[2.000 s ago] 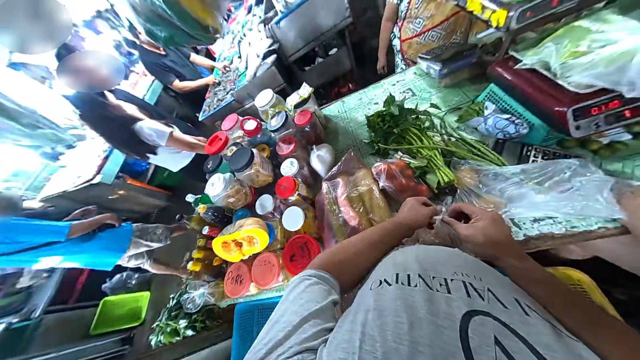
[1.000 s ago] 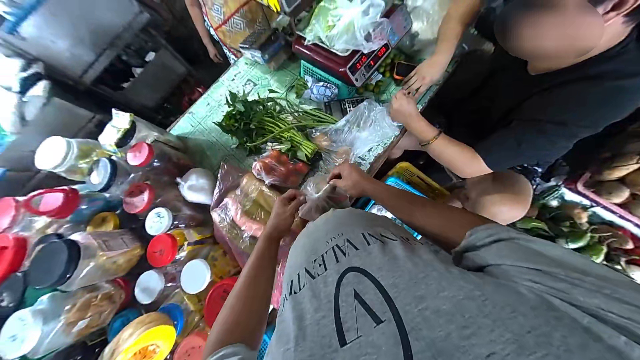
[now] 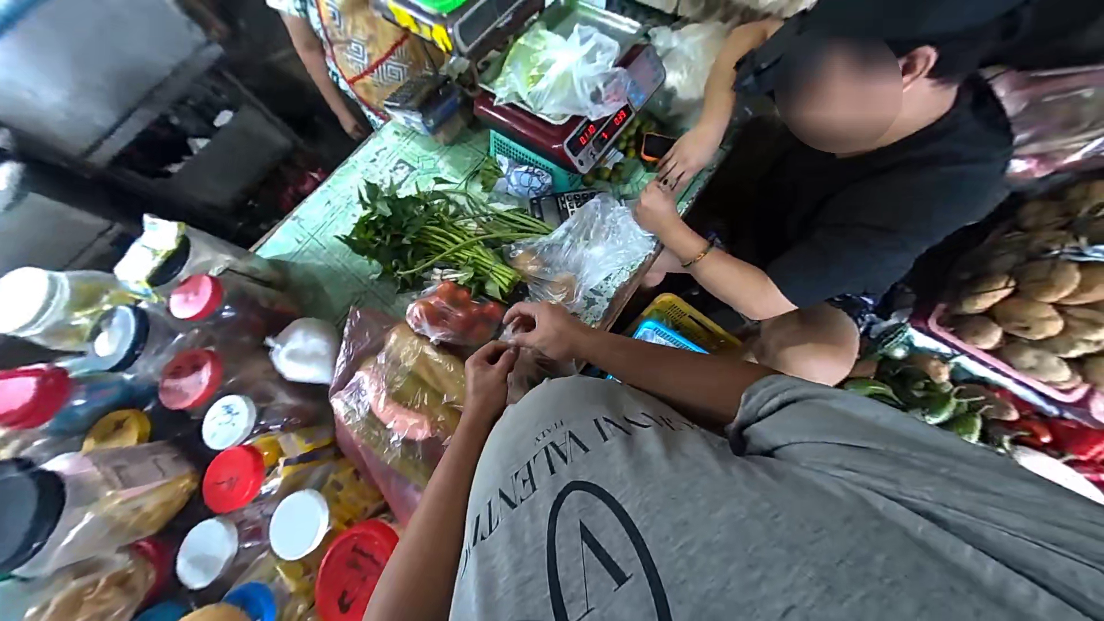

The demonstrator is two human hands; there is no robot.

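Observation:
My left hand (image 3: 489, 379) and my right hand (image 3: 545, 332) pinch the gathered top of a clear plastic bag (image 3: 528, 373) at the table's near edge, close against my shirt. What the bag holds is mostly hidden. Just beyond my hands lies a clear bag of red tomatoes (image 3: 454, 312). To its left stands a larger pinkish plastic bag (image 3: 405, 388) with long packed items inside. A bundle of leafy green stalks (image 3: 448, 237) rests past the tomatoes, beside another clear plastic bag (image 3: 595, 246) with brownish round items in it.
Lidded plastic jars (image 3: 237, 477) crowd the left, near a small white bag (image 3: 304, 349). A red digital scale (image 3: 573, 129) bearing a bag of greens stands at the far side. A person in black (image 3: 871, 207) sits at the right, hands on the table. Baskets and potato-like produce (image 3: 1031, 306) lie beyond.
The view has swung strongly to the right, bringing the person in black into sight. My hands stay together at the bag's top.

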